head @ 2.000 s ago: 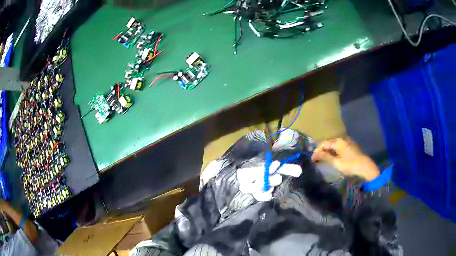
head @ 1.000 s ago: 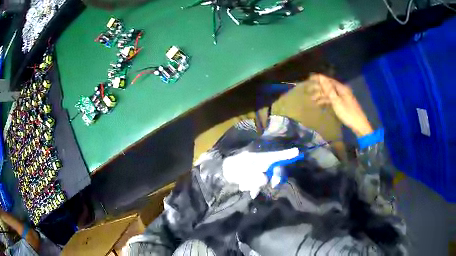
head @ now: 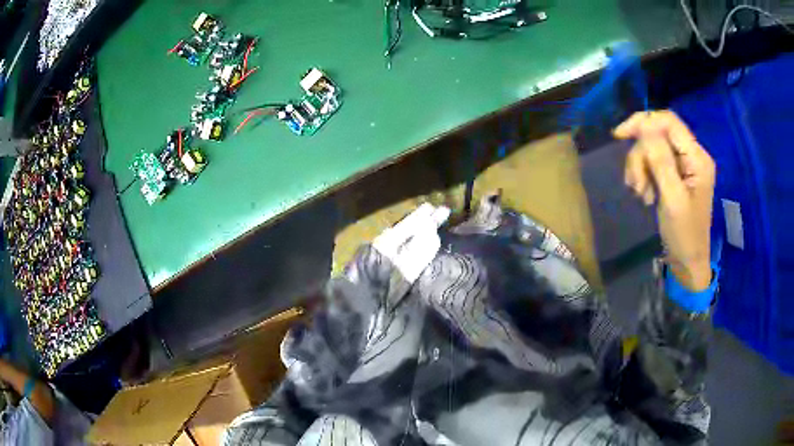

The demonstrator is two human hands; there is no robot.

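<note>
My right hand [head: 669,174] is bare, with a blue wristband, raised right of my lap with its fingers bent. A blurred blue strip or cord [head: 614,83] shows just above its fingertips, by the bench edge; I cannot tell whether the fingers hold it. My left hand [head: 413,242], in a white glove, is low over my lap in front of the bench edge. It is blurred, and whether it holds anything is not clear.
Several circuit boards [head: 312,103] lie on the green bench mat [head: 287,183]. Dense rows of boards [head: 52,235] lie left. Black and green wires [head: 474,19] are at the far side. A cardboard box [head: 165,405] is below, a blue bin [head: 757,192] right. Another person's arm [head: 22,383] shows lower left.
The blue strip was at my gloved left hand over my lap and now shows blurred by the bench edge. My right hand has moved up and right. My left hand has moved up and slightly left.
</note>
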